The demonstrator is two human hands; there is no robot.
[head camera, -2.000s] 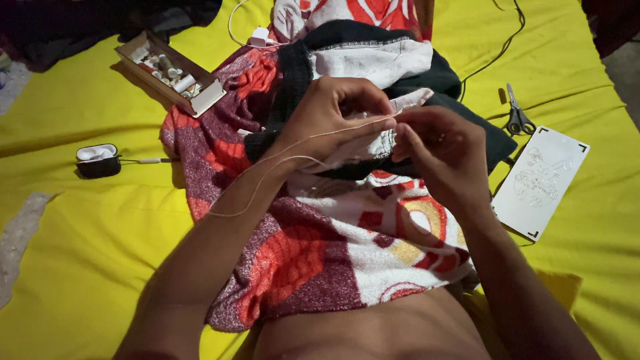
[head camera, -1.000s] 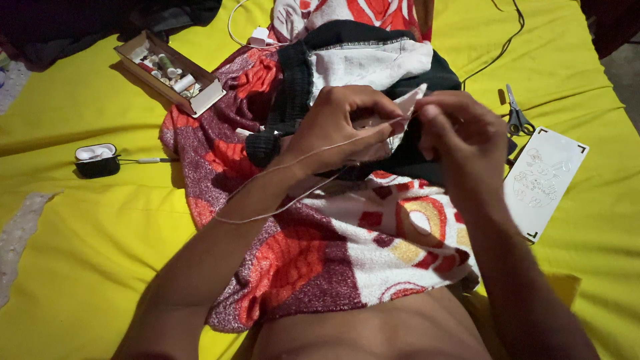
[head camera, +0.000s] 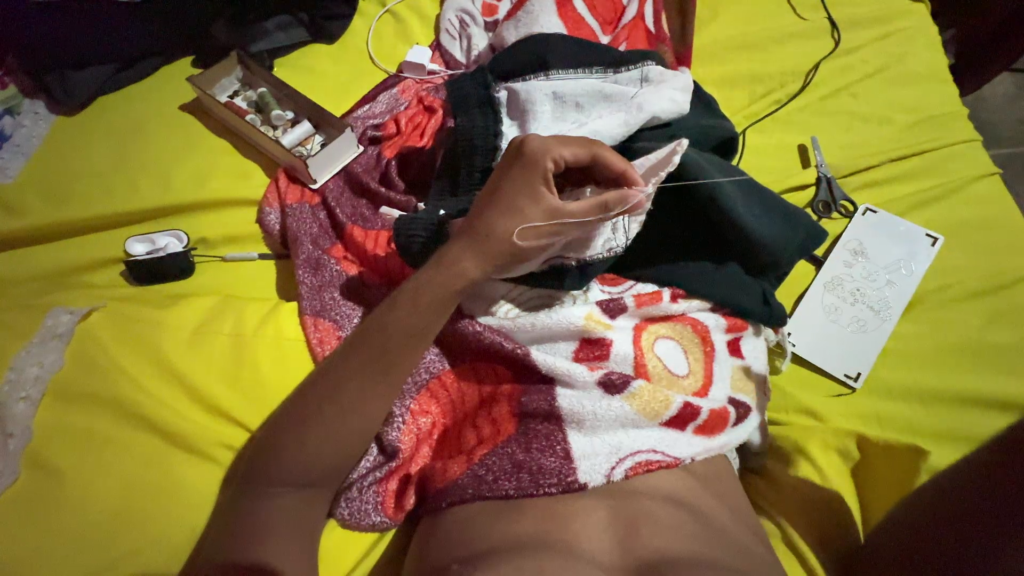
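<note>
My left hand (head camera: pixel 552 200) pinches the white lining fabric (head camera: pixel 664 164) of a dark garment (head camera: pixel 696 232) between thumb and fingers. A pale thread (head camera: pixel 704 182) runs from the pinch toward the right and ends from sight near the garment's edge; a slack loop of it hangs over the back of my left hand. My right hand is out of view; only a dark part of the right arm (head camera: pixel 952 504) shows at the lower right. Dark stitching is visible along the lining's lower edge. The garment lies on a patterned fleece blanket (head camera: pixel 488 416).
An open cardboard box (head camera: pixel 336 160) of thread spools stands at the upper left. An earbud case (head camera: pixel 160 258) with a cable lies at the left. Scissors (head camera: pixel 830 188) and a white rectangular panel (head camera: pixel 864 296) are on the yellow sheet (head camera: pixel 880 432) at the right. A white charger (head camera: pixel 418 61) lies above the blanket.
My right hand has moved away from the fabric to the right and out of view. The thread now stretches rightward, and its loop over my left hand is smaller. My left hand still pinches the fabric.
</note>
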